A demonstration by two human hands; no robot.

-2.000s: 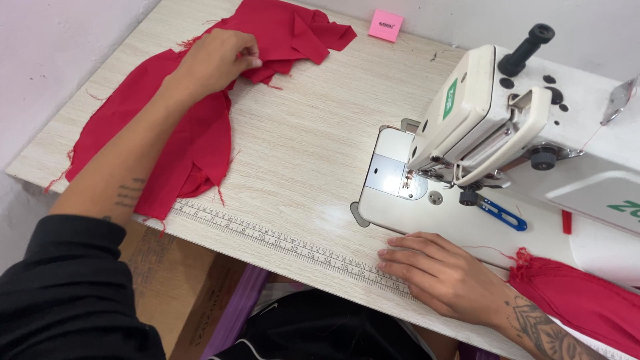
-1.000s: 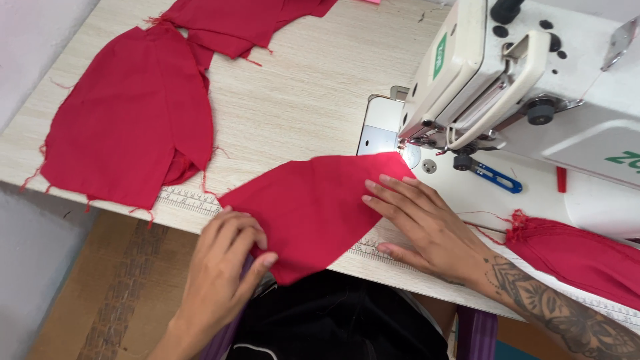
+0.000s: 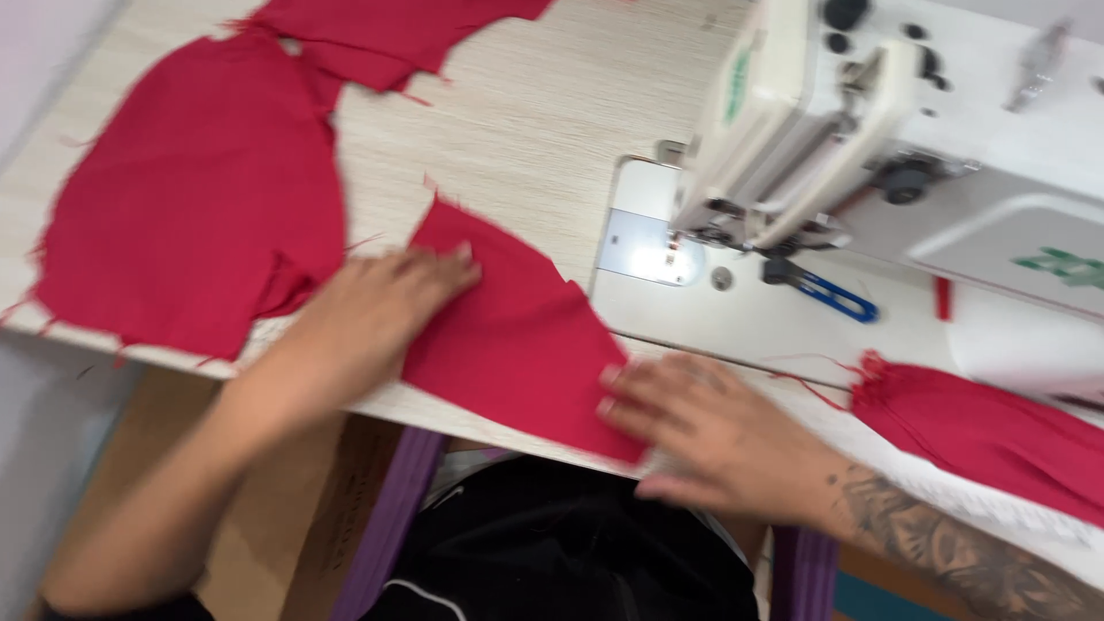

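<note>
A small red fabric piece (image 3: 517, 336) lies at the table's front edge, left of the sewing machine's needle plate (image 3: 647, 246). Blurred by motion, my left hand (image 3: 379, 302) rests on its left end with fingers spread. My right hand (image 3: 690, 423) touches its right end, fingertips on the cloth, thumb apart. Neither hand visibly grips anything. A larger red fabric piece (image 3: 198, 198) with frayed edges lies to the left, partly behind my left hand, and another red piece (image 3: 371, 34) is above it.
The white sewing machine (image 3: 862, 129) stands at the right, with a blue-handled tool (image 3: 832, 297) on its bed. Gathered red fabric (image 3: 983, 423) lies at the right front. A cardboard box (image 3: 250, 483) and purple frame parts (image 3: 388, 526) are below the table edge.
The small red piece has come away from the needle area and now lies turned, further left on the table. My left hand has moved up from its lower left corner onto its upper left end.
</note>
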